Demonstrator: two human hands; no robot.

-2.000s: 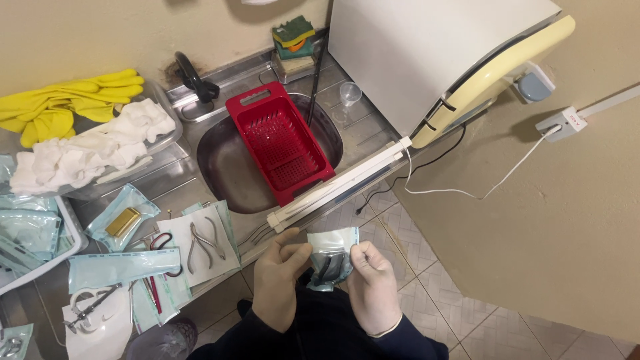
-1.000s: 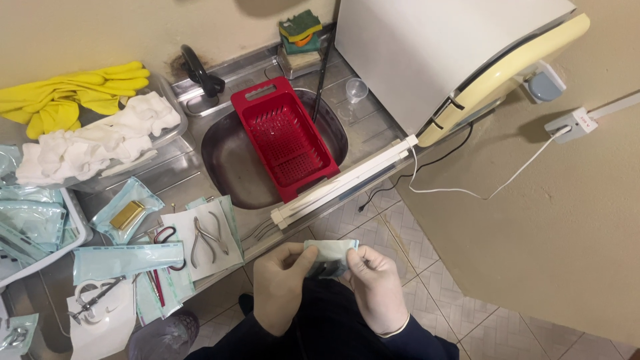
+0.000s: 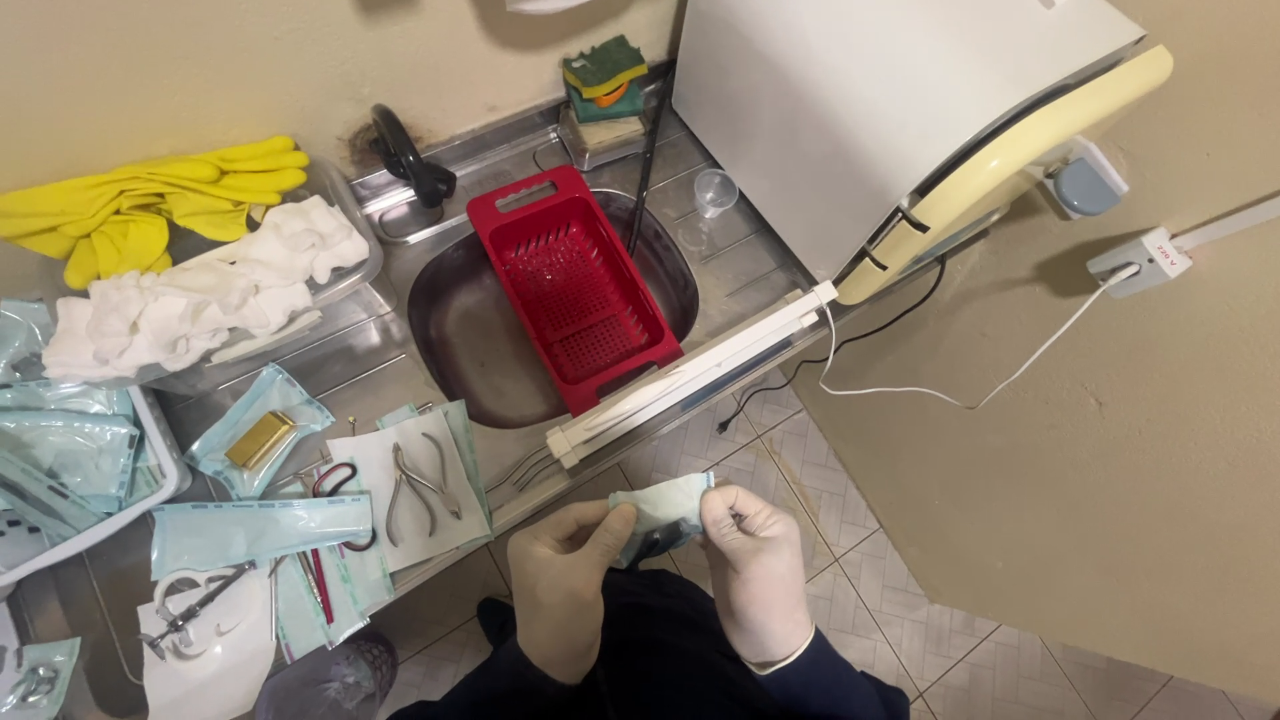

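My left hand (image 3: 565,580), in a pale latex glove, pinches the left edge of a small sterilization pouch (image 3: 662,512). My right hand (image 3: 755,570), gloved alike, grips the pouch's right edge. Something dark shows inside the pouch; its kind cannot be told. Both hands are in front of the counter, below a long white sealing bar (image 3: 690,378). To their left, metal orthodontic pliers (image 3: 420,490) lie on white paper. Around them are a flat pouch (image 3: 262,530), a pouch holding a gold-coloured box (image 3: 262,440), and red-handled scissors (image 3: 335,482).
A red plastic colander (image 3: 575,290) spans the steel sink (image 3: 470,340) under a black faucet (image 3: 410,160). Yellow rubber gloves (image 3: 150,205) and white cloths (image 3: 200,290) lie at left, above a tray of pouches (image 3: 165,480). A white appliance (image 3: 830,110), sponges (image 3: 605,75) and a plastic cup (image 3: 715,192) stand behind.
The pouch's upper part, upright two seconds ago, is now folded down between my fingers, and less of the dark content shows. Both hands keep their hold on it.
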